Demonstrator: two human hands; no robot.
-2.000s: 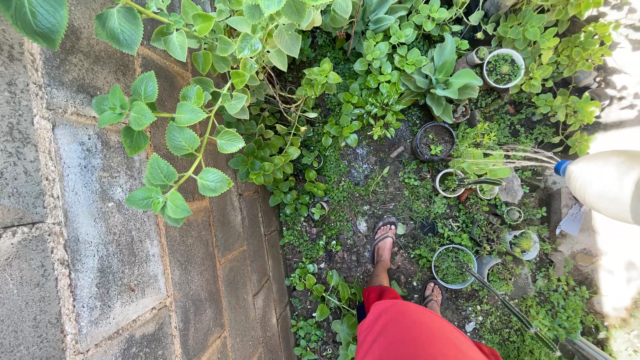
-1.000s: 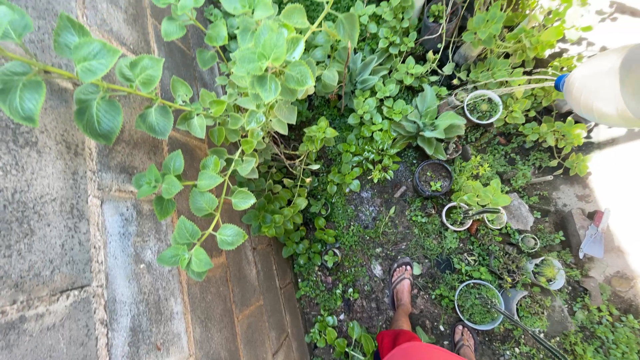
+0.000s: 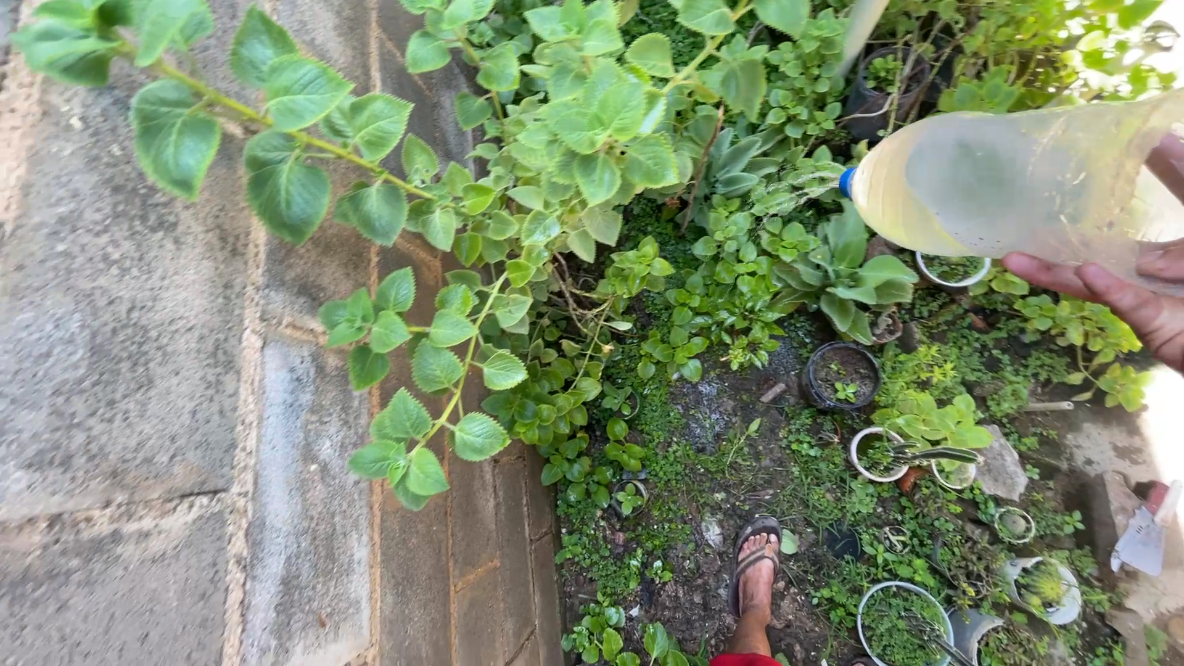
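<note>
At the right edge my right hand (image 3: 1133, 301) grips a large translucent plastic bottle (image 3: 1008, 180) from its far end, with fingers on both sides. The bottle lies nearly level, its blue cap (image 3: 846, 182) facing left. Thin streams of water leave the cap and fall over green leafy plants. Below the bottle, in the picture, are a broad-leaved plant (image 3: 846, 277) and a white-rimmed pot (image 3: 953, 280), partly covered by the bottle. My left hand is out of view.
A concrete block wall (image 3: 139, 370) fills the left side, with a leafy branch (image 3: 370, 171) jutting across it. Pots stand lower right, among them a black pot (image 3: 842, 376) and a white-rimmed pot (image 3: 902, 620). My sandalled foot (image 3: 757, 564) is on the soil near low weeds.
The bottle has moved up and left in the view, and more of it shows. My right hand has come into sight on it. Its stream now falls on plants farther left.
</note>
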